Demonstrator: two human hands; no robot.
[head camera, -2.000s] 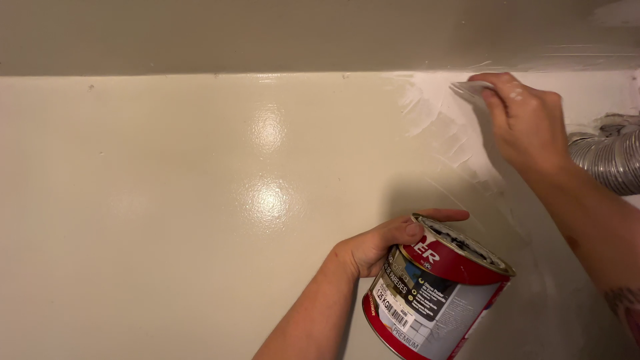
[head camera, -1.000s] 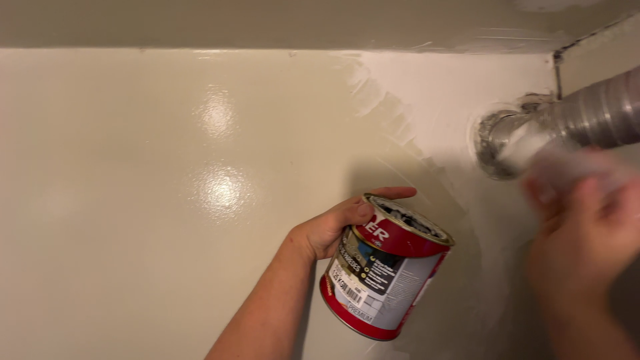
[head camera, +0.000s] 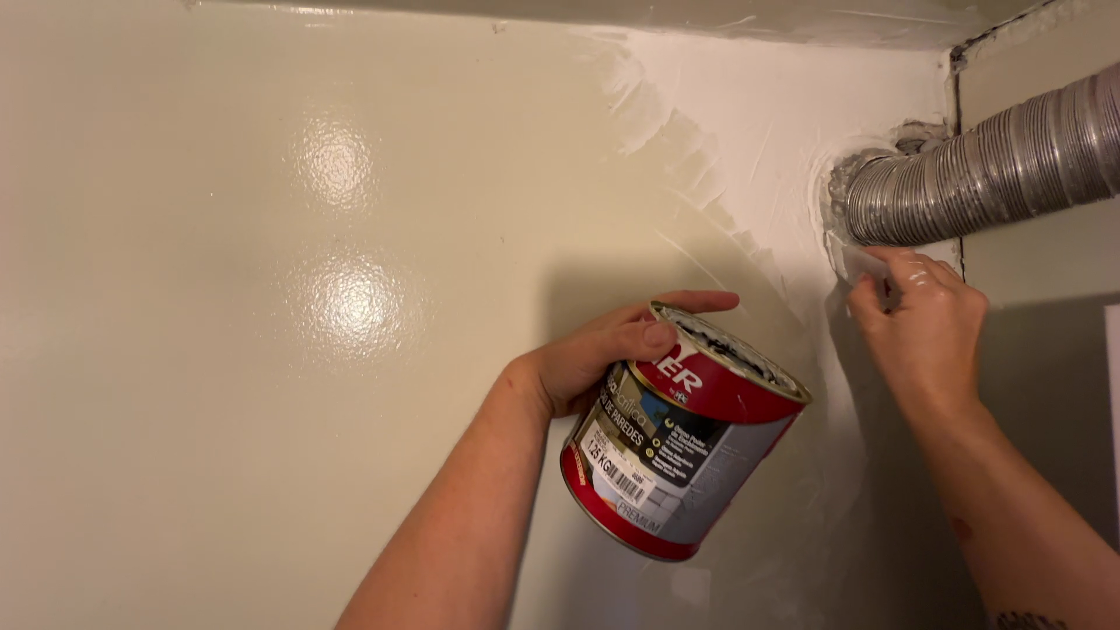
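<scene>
My left hand (head camera: 604, 350) grips a red and grey metal can of acrylic wall filler (head camera: 682, 437) near its top; the can is tilted, its rim smeared and its inside mostly hidden. In my right hand (head camera: 927, 324), pinched between thumb and fingers, is a small pale translucent scraper (head camera: 862, 262). The scraper's edge meets the wall just below the end of a ribbed metal duct (head camera: 980, 166). White filler (head camera: 735, 96) is spread over the upper right of the glossy wall (head camera: 219, 394), thin and streaky at its left border. Some white specks are on my right hand.
The duct runs from the wall to the right edge, above my right hand. A ceiling (head camera: 525, 13) crosses the top. At the corner, a dark gap (head camera: 957, 96) runs down beside the side wall (head camera: 1032, 271). A white edge (head camera: 1113, 394) shows at far right.
My right hand has gone from the filler patch near the ceiling to the wall below the duct's end, still with the scraper. My left hand keeps holding the can. The view has shifted right.
</scene>
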